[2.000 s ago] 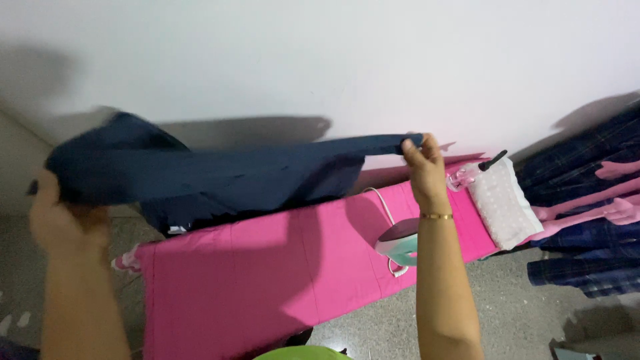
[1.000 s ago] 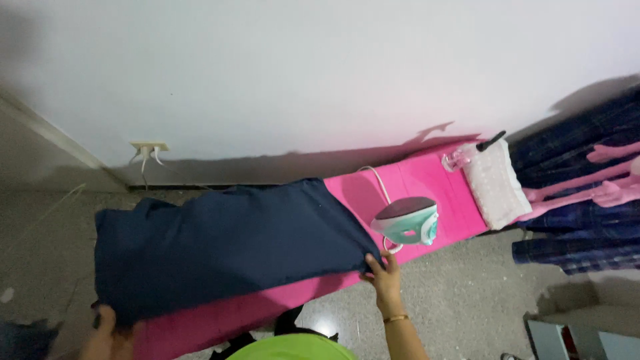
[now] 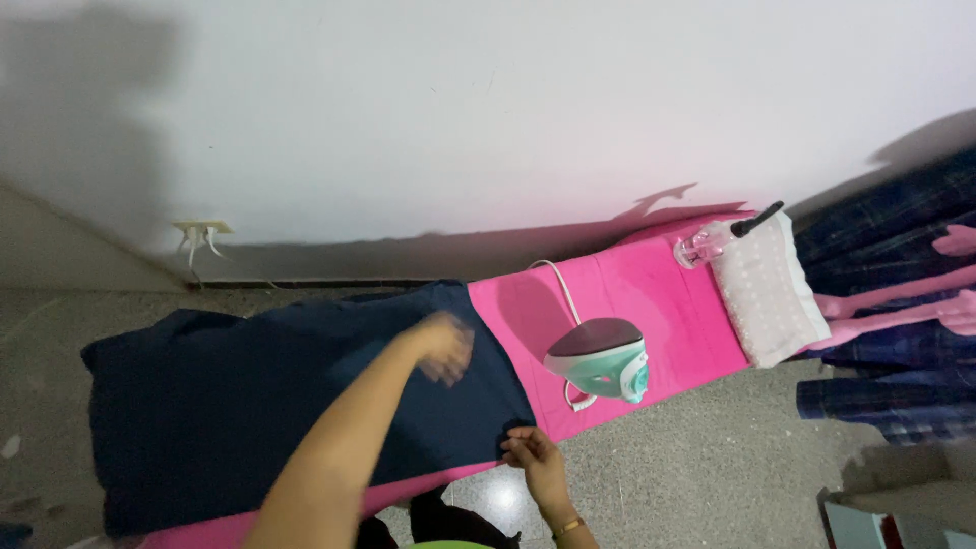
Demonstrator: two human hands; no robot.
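A navy blue cloth garment lies spread over the left part of a pink-covered ironing board. My left hand, blurred, is over the cloth near its right end, its fingers apart. At the cloth's lower right corner, my right hand pinches the edge between thumb and fingers. A teal and white clothes iron rests on the board to the right of the cloth, its dark soleplate facing the wall side. Its white cord runs behind and beneath it.
A clear spray bottle with a black nozzle and a folded white patterned cloth are at the board's right end. Beyond hang dark plaid garments near pink hangers. White plugs fill a wall outlet. Pale boxes stand lower right.
The navy garment, held up two seconds ago, now lies on the board. My left hand has moved from the garment's left end to near its right end. My right hand stays at the lower right corner.
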